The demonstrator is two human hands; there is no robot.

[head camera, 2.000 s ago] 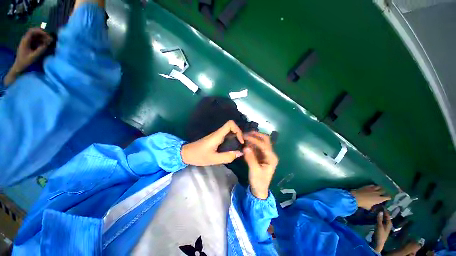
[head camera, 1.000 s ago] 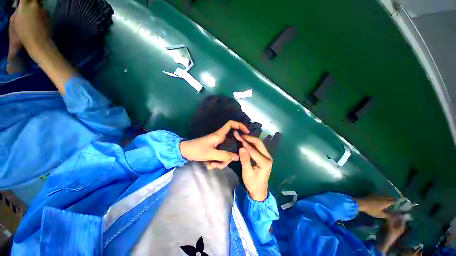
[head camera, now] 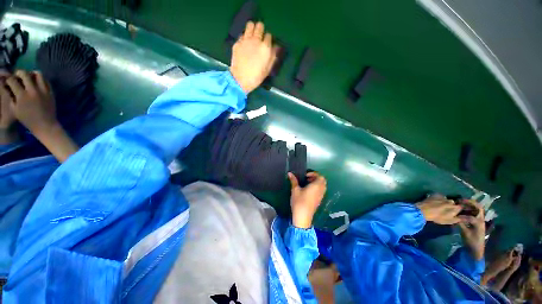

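Observation:
My left hand (head camera: 254, 58) is stretched out over the far green strip. A dark block (head camera: 277, 62) shows beside and partly under it; whether the fingers grip it is hidden. My right hand (head camera: 308, 195) has its fingertips on the lower end of a dark flat piece (head camera: 299, 159) at the right edge of the pile. The pile of dark pieces (head camera: 246, 155) lies fanned in front of me, partly behind my left sleeve.
More dark blocks (head camera: 364, 82) lie spaced along the green strip (head camera: 416, 113). White scraps (head camera: 257, 112) lie on the glossy green surface (head camera: 350, 169). A neighbour's hands (head camera: 35, 104) and ribbed dark fan (head camera: 68, 65) are at left; another person's hands (head camera: 454, 214) work at right.
My hands have parted: the left has moved up and away to the green strip, the right to the pile's right edge. More of the pile shows. The dark blocks have shifted left in view.

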